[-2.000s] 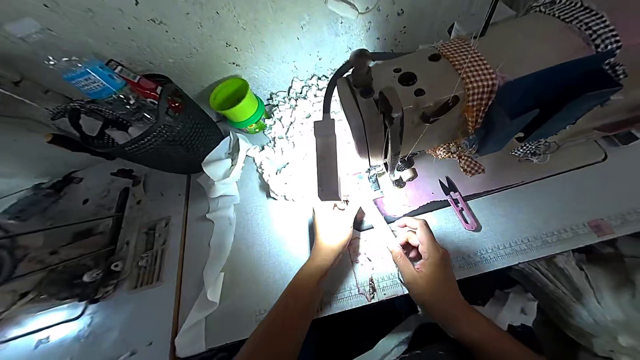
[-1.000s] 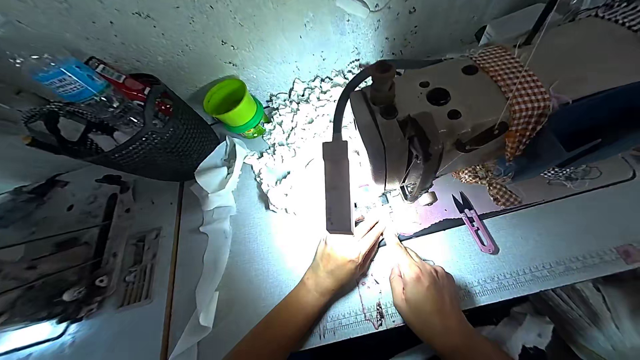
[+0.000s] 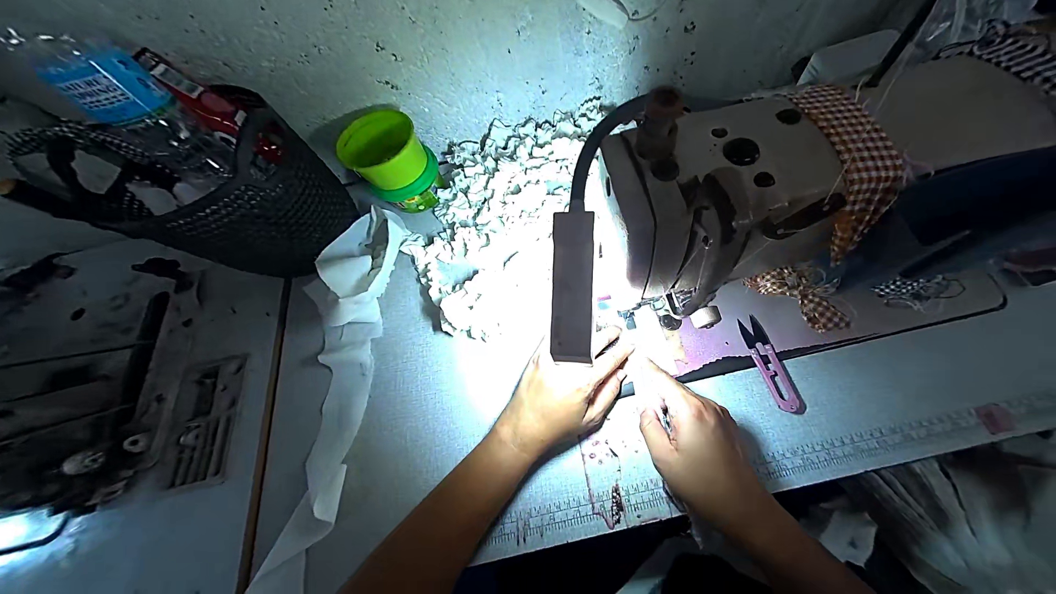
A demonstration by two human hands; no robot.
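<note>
Just below the needle area of a sewing machine (image 3: 726, 190), my left hand (image 3: 565, 388) lies on the table with its fingers on a pale fabric strip (image 3: 648, 375), which glare partly washes out. My right hand (image 3: 697, 441) pinches the same strip between thumb and fingers, close to the left one. A dark rectangular lamp (image 3: 572, 289) hangs over my left fingertips and hides part of them. Pink-handled thread snips (image 3: 771, 365) lie to the right of my right hand. A heap of gathered white fabric (image 3: 495, 223) rests behind and left of the lamp.
A long white fabric strip (image 3: 342, 388) trails down the table's left part. Green cups (image 3: 384, 153) and a black woven basket (image 3: 272, 206) with a plastic bottle (image 3: 107, 82) stand by the wall. A ruler tape (image 3: 883, 429) follows the front edge. Another machine part (image 3: 91, 396) lies left.
My right hand has come down flatter beside the left one than it was two seconds ago. The fingers of both hands have shifted on the strip. The view has moved a little.
</note>
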